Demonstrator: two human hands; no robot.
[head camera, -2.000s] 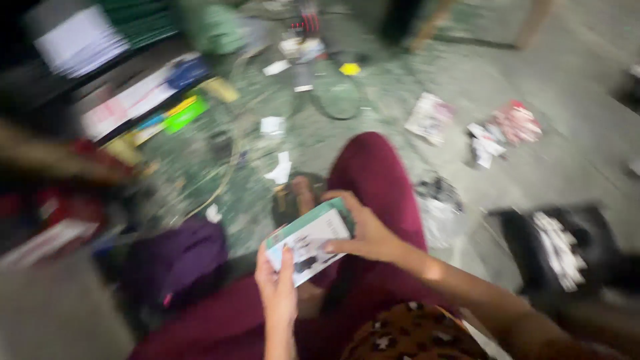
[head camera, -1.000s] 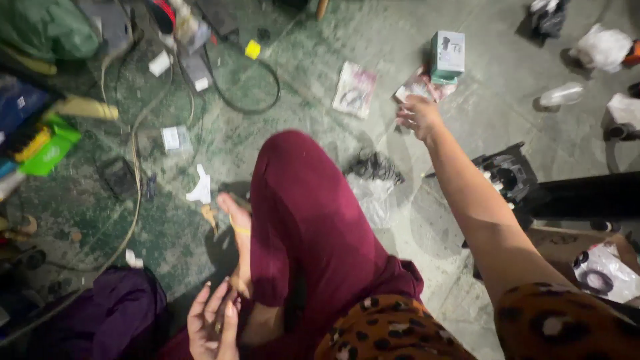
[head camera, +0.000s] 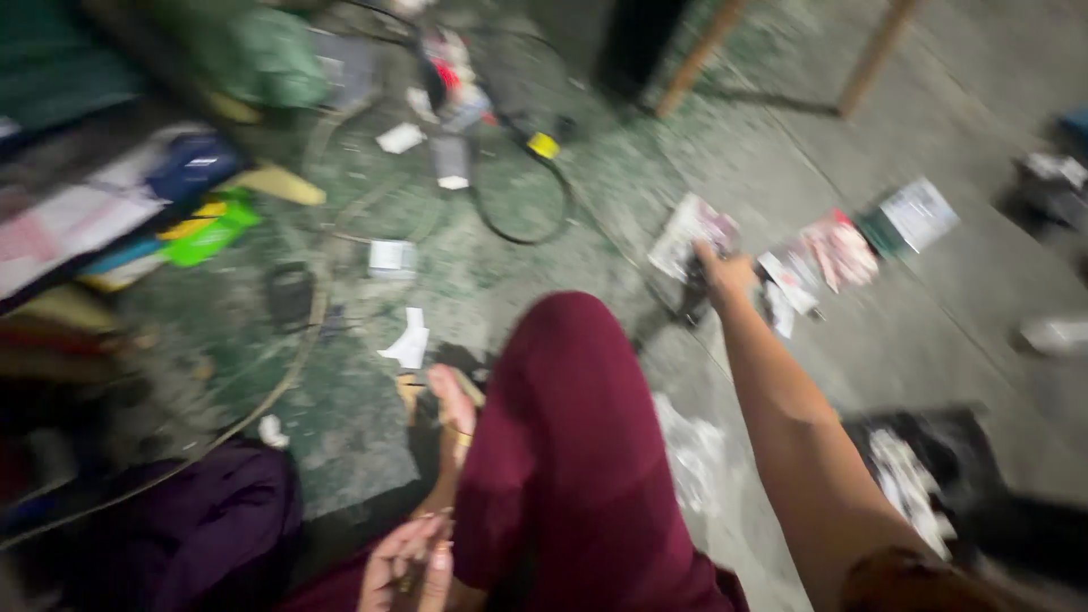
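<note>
My right hand (head camera: 727, 276) reaches out over the floor and is closed on a dark, blurred thing, perhaps a small black plastic bag (head camera: 695, 293). A pinkish-white plastic packet (head camera: 688, 234) lies just beyond its fingers. To the right of the hand are white paper pieces (head camera: 786, 289), a packet with pink and red contents (head camera: 840, 251) and a green and white box (head camera: 914, 217). My left hand (head camera: 412, 561) rests low by the bent knee with its fingers curled; whether something small is between them cannot be told.
A cable (head camera: 310, 340) runs over the floor at the left, near a purple cloth bag (head camera: 195, 527). A black cable loop (head camera: 565, 204) with a yellow tag lies ahead. Clear plastic (head camera: 693, 450) is beside my knee, and a black object (head camera: 935, 442) stands at the lower right.
The green and white box, in both hands two seconds ago, stood on the floor one second ago. My right hand has since moved from the paper and pink packet to the dark thing beside the pinkish-white packet.
</note>
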